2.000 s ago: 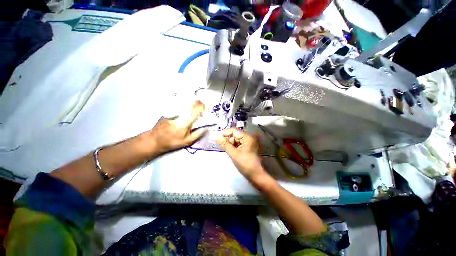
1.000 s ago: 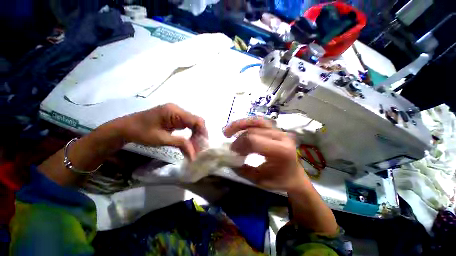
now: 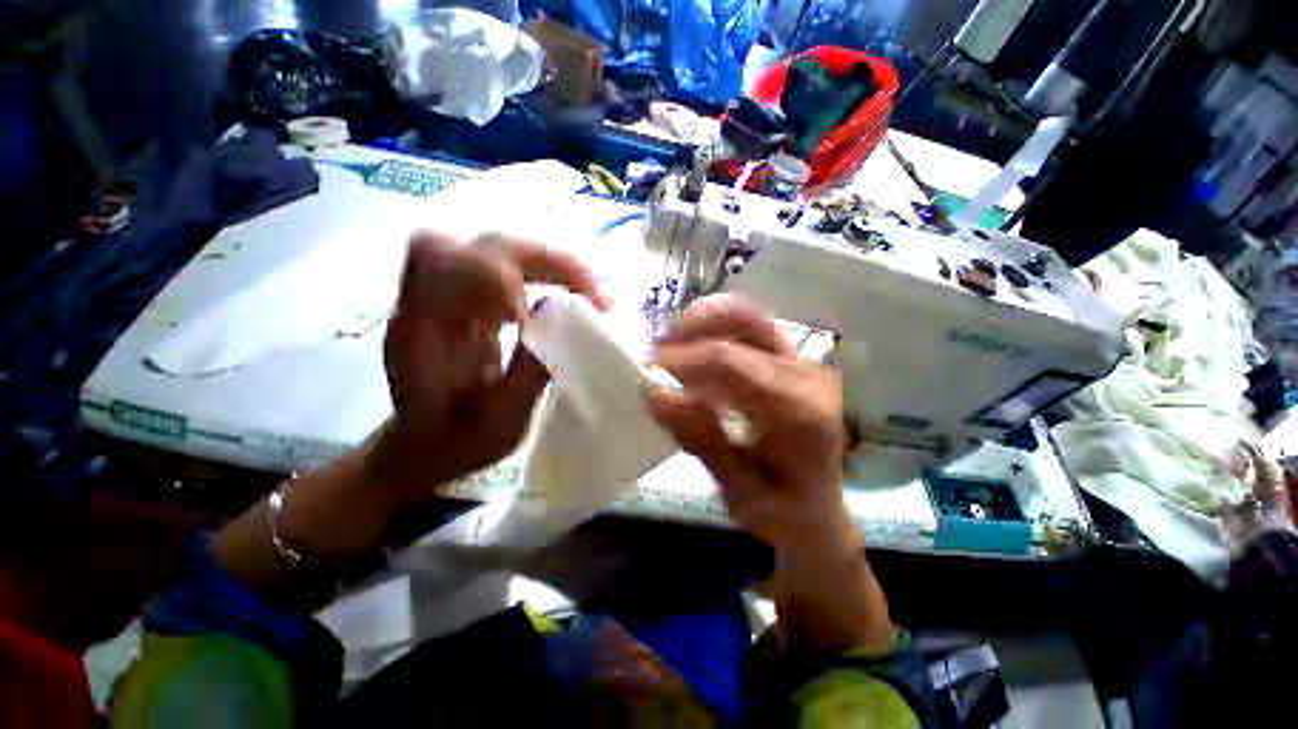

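Observation:
A white cloth piece is held up between my two hands, in front of the sewing machine and over the table's front edge; its lower part hangs down. My left hand pinches its upper left corner between thumb and fingers. My right hand grips its right edge. Both hands are somewhat blurred. The white sewing machine head stands behind and to the right of my right hand. The needle area is partly hidden behind my right hand.
White cloth lies on the white table at left. A tape roll sits at the far left corner. A red basket stands behind the machine. Heaped white cloth is at right, with another person's hand on it.
My hands have gone from the needle area to the front edge, then raised the cloth, which is now spread between them. The view has tilted up, showing more of the background.

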